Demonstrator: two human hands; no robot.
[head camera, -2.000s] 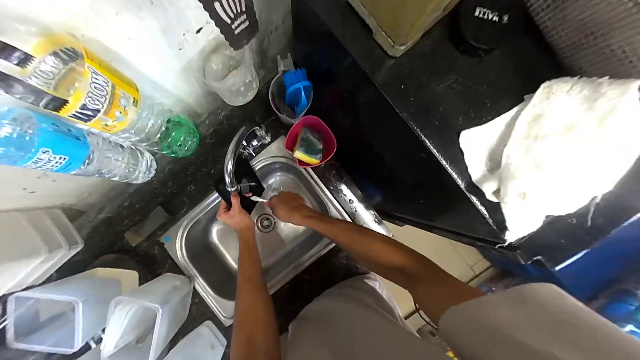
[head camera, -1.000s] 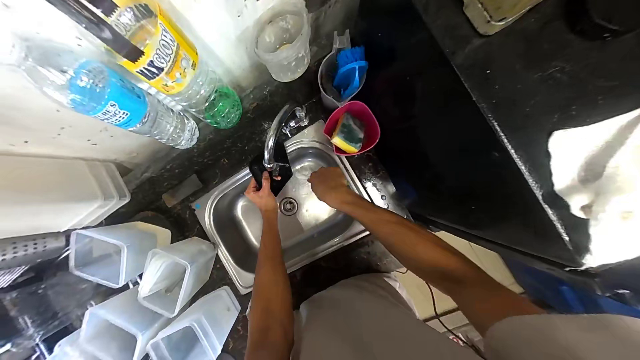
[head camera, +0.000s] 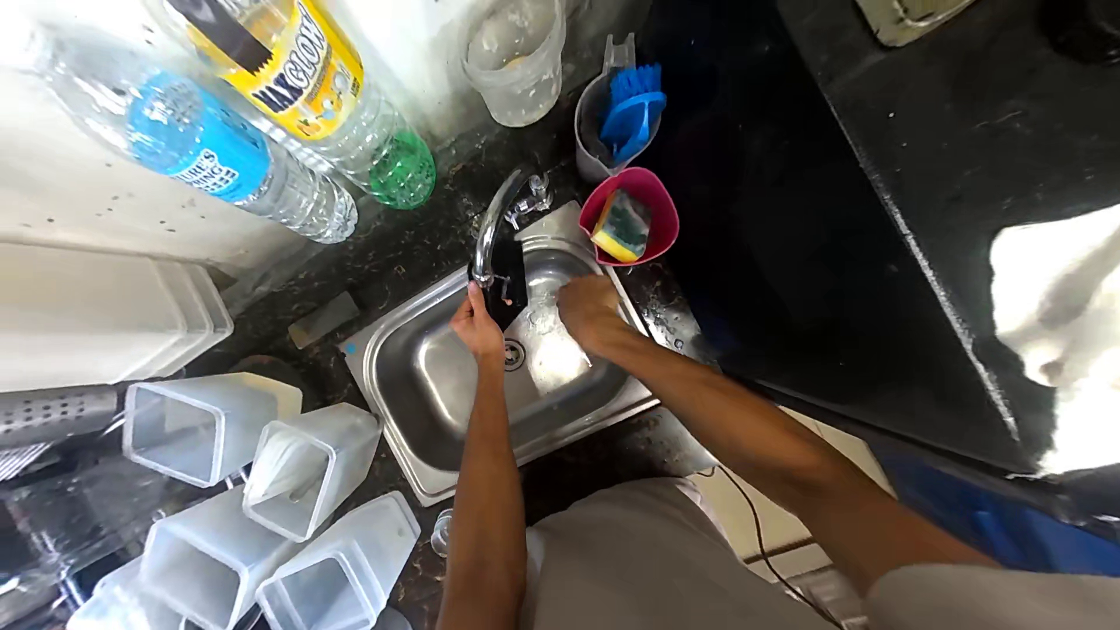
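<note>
My left hand (head camera: 479, 325) grips the lower left edge of a flat black object (head camera: 509, 284) below the chrome faucet (head camera: 496, 219). Its exact kind is unclear. To the right, over the stainless steel sink (head camera: 429, 376), my right hand (head camera: 588, 308) is curled with its fingers bent down; whatever may be inside it is hidden. Water wets the basin near the drain (head camera: 514, 354). A yellow and green sponge (head camera: 623, 229) lies in a pink plastic container (head camera: 667, 210) beyond my right hand.
A blue brush (head camera: 632, 114) stands in a grey pitcher behind the sink. Plastic bottles (head camera: 219, 162) and a translucent tub (head camera: 516, 74) line the wall. Several translucent containers (head camera: 210, 420) lie at the left. A white cloth (head camera: 1063, 306) rests on the black counter at the right.
My right hand has moved away from the black object, toward the sink's right side. My left hand still holds that object under the faucet. The view has shifted left.
</note>
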